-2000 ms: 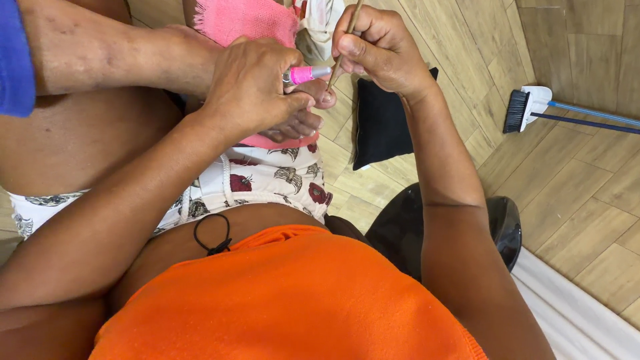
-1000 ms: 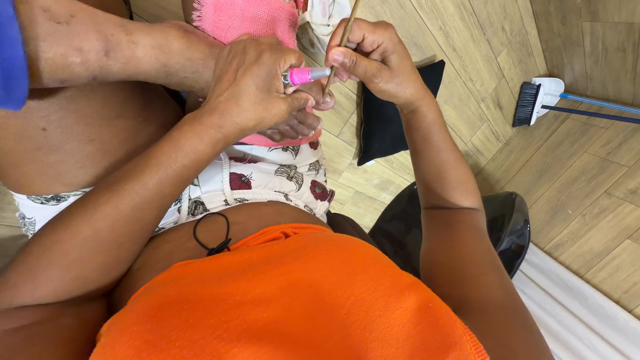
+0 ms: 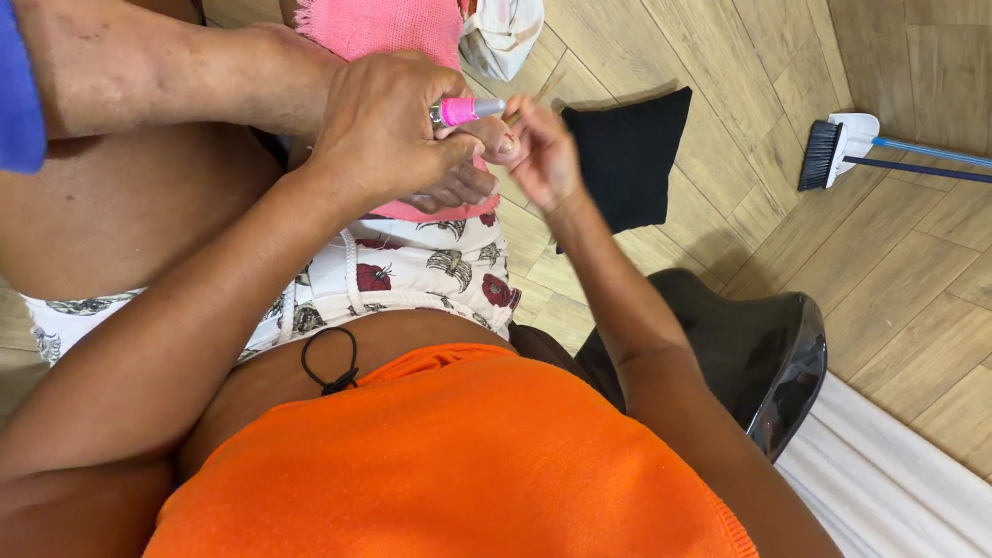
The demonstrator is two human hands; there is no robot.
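My left hand [image 3: 391,128] rests on another person's foot and holds a small tube with a pink band and grey tip [image 3: 465,111] between its fingers. The big toe [image 3: 496,143] points right, with a little red at its nail edge; the other toes [image 3: 453,188] lie below it. Right beside the big toe, my right hand [image 3: 542,147], somewhat blurred, pinches a thin wooden stick [image 3: 549,84]. A pink cloth [image 3: 380,29] lies beneath the foot, over my patterned shorts [image 3: 418,267].
On the wood-look floor are a black cushion [image 3: 624,159] and a white cloth or bag [image 3: 504,35]. A glossy black chair [image 3: 721,341] stands by my right arm. Farther right are a broom [image 3: 819,155] and a white dustpan [image 3: 856,133]. Another person's leg [image 3: 155,70] crosses my thigh.
My right hand has come down closer to the big toe, and the stick in it tilts more than before. My left hand keeps its hold.
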